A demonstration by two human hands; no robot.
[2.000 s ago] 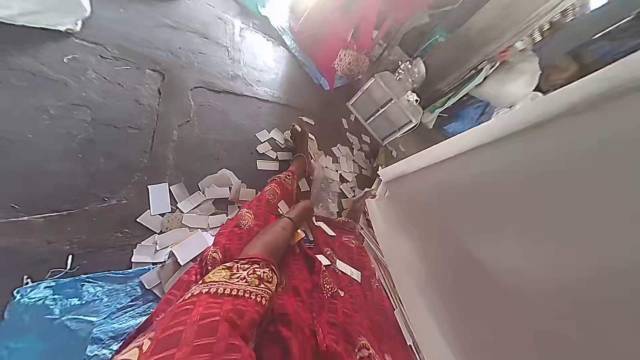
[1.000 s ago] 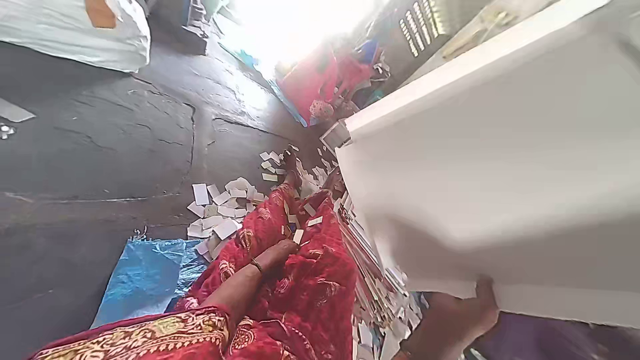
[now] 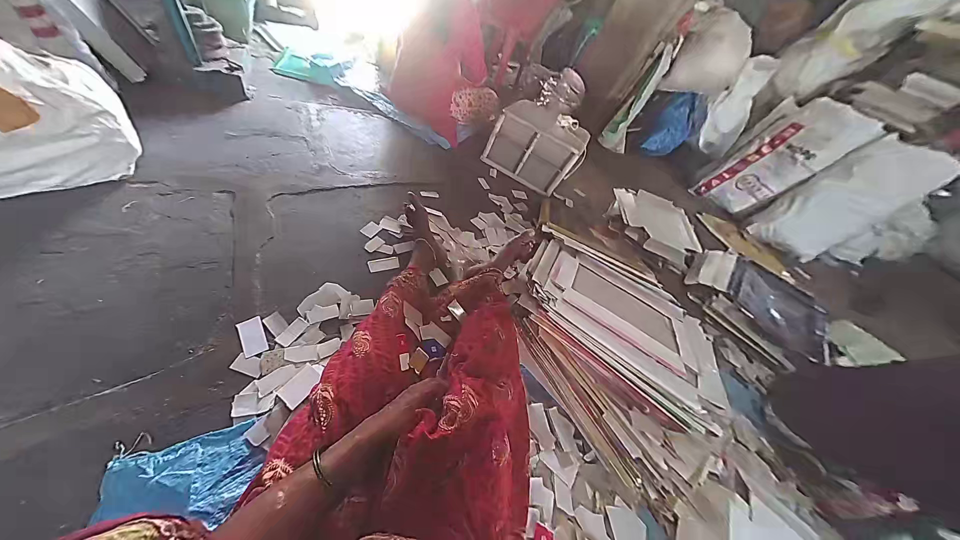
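Note:
My left hand [image 3: 429, 388], with a bangle on the wrist, lies on the red patterned cloth [image 3: 480, 405] over my lap. Just beyond its fingers are a small yellowish piece [image 3: 419, 359] and a small blue piece [image 3: 433, 348]; whether the hand grips either cannot be made out. Small white card pieces [image 3: 300, 352] lie heaped left of my legs, and more [image 3: 491, 225] are scattered round my bare feet. Beside my right leg is a stack of flat sheets and frame-like boards [image 3: 622, 307]. My right hand is out of sight.
Blue plastic sheeting [image 3: 176, 476] lies at lower left, a large white sack [image 3: 60, 120] at upper left. Ahead stands a small white framed object [image 3: 534, 146]. White printed bags [image 3: 787, 154] and sheet piles fill the right side. A dark blurred shape [image 3: 870, 435] covers part of the right edge.
The large white board that filled the right side is out of view, and the stack of sheets shows there. My right hand, at the board's lower edge one second ago, has left view.

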